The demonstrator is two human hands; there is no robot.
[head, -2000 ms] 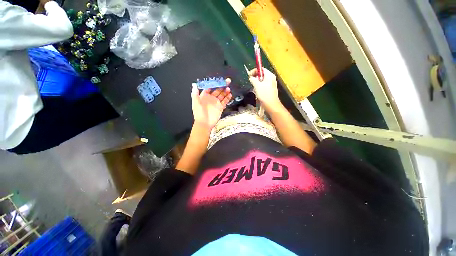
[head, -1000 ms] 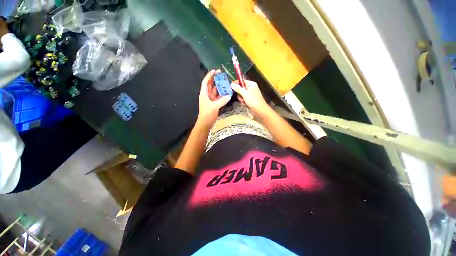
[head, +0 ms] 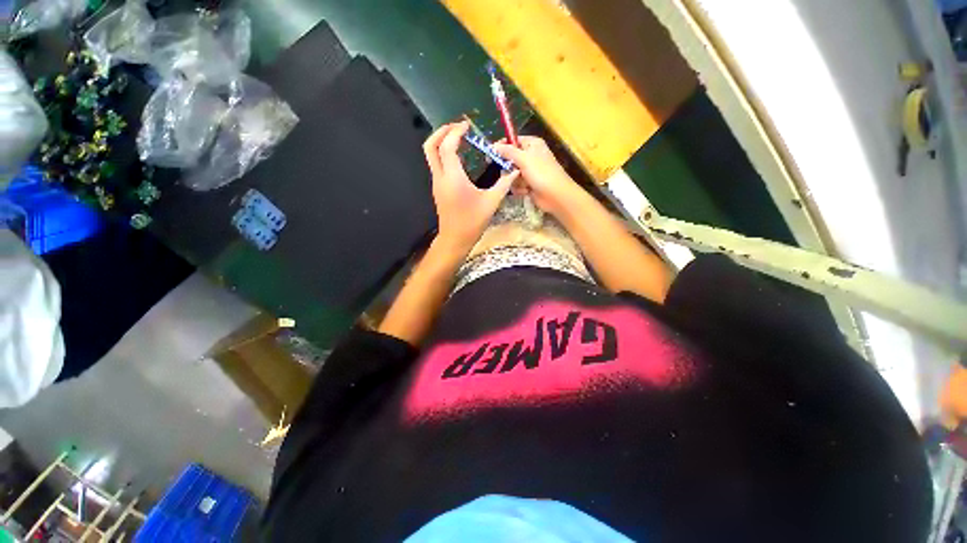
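Observation:
My left hand (head: 458,186) grips a blue moulded part (head: 488,149) between thumb and fingers, in front of my waist. The part is tilted and shows nearly edge-on. My right hand (head: 541,175) holds a red-handled tool (head: 504,109) upright, its thin bluish end pointing away from me. My right fingers are close to the part's near end; whether the tool's working tip touches it is hidden. Another pair of blue parts (head: 258,220) lies on the black mat (head: 355,159) to the left.
Crumpled clear bags (head: 212,117) and a heap of small green-yellow assemblies (head: 90,138) lie at the upper left, beside a person's white sleeve (head: 27,329). A yellow-orange board (head: 551,85) and a pale metal frame (head: 785,260) are at right. A blue crate (head: 196,507) stands on the floor.
My hands have come together at the part, which lay on my open left palm and is now pinched and turned edge-on. The view has shifted, and the other person sits further left in it.

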